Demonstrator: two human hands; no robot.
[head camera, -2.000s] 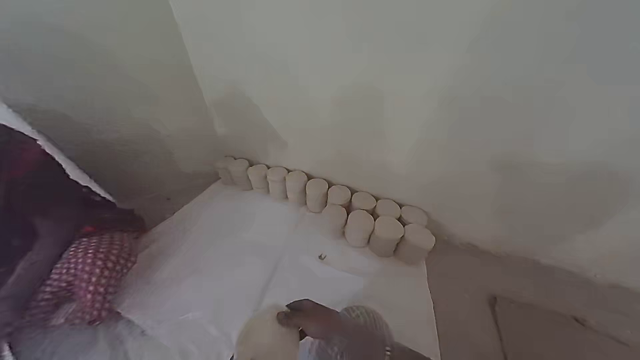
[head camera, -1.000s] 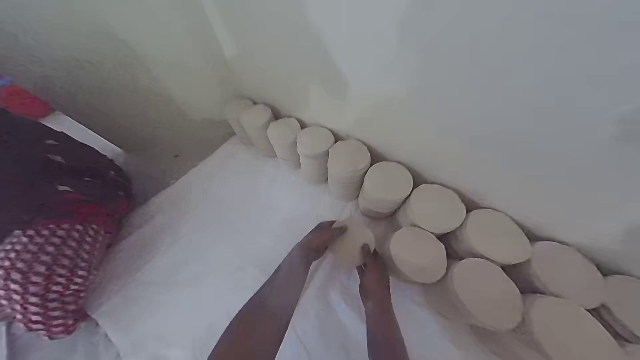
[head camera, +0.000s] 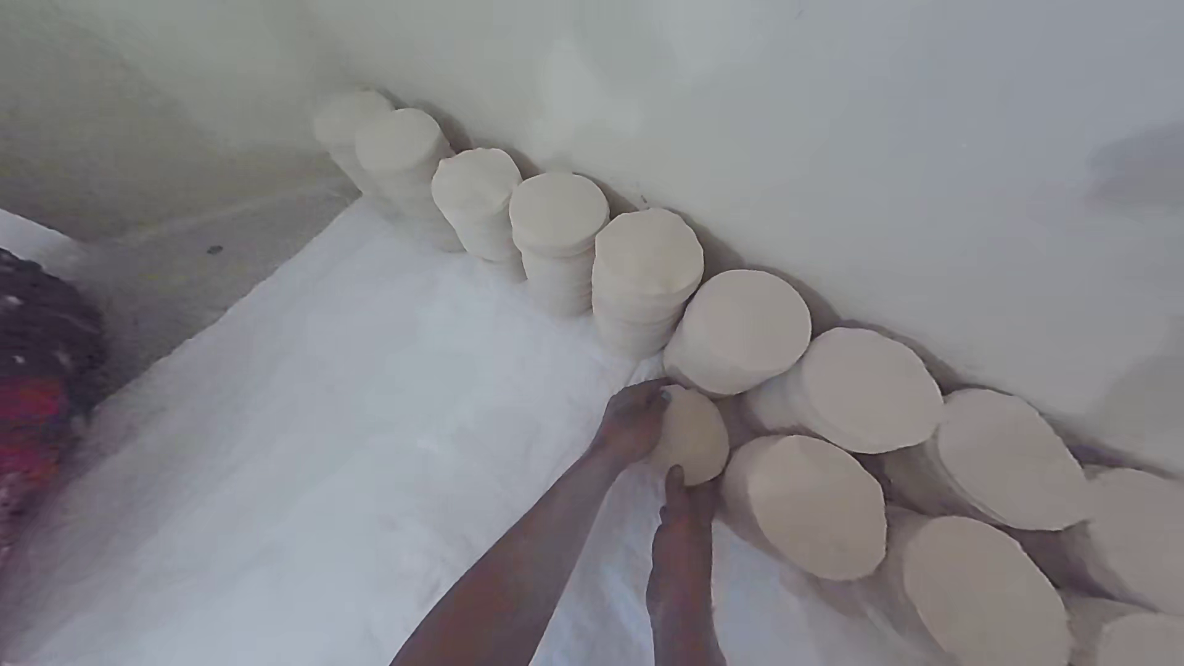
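Observation:
Between my two hands is a short stack of pale round discs (head camera: 692, 435), set down low on the white sheet. My left hand (head camera: 636, 421) grips its left side, fingers at the rim. At the near edge my right hand (head camera: 689, 495) presses its fingers against the same stack. Just behind stands a taller stack of discs (head camera: 747, 324), and another stack (head camera: 814, 504) is right beside my right hand. What the discs are made of, I cannot tell.
More disc stacks (head camera: 559, 213) line the pale wall (head camera: 740, 120), in two rows toward the right. A white sheet (head camera: 324, 444) covers the floor (head camera: 217, 250). Dark and red patterned cloth (head camera: 42, 370) shows at the left edge.
Two seconds ago one hand was on a pale stack at the sheet's near side; by one second ago both hands held a stack beside the front row. The view has moved closer to the stacks.

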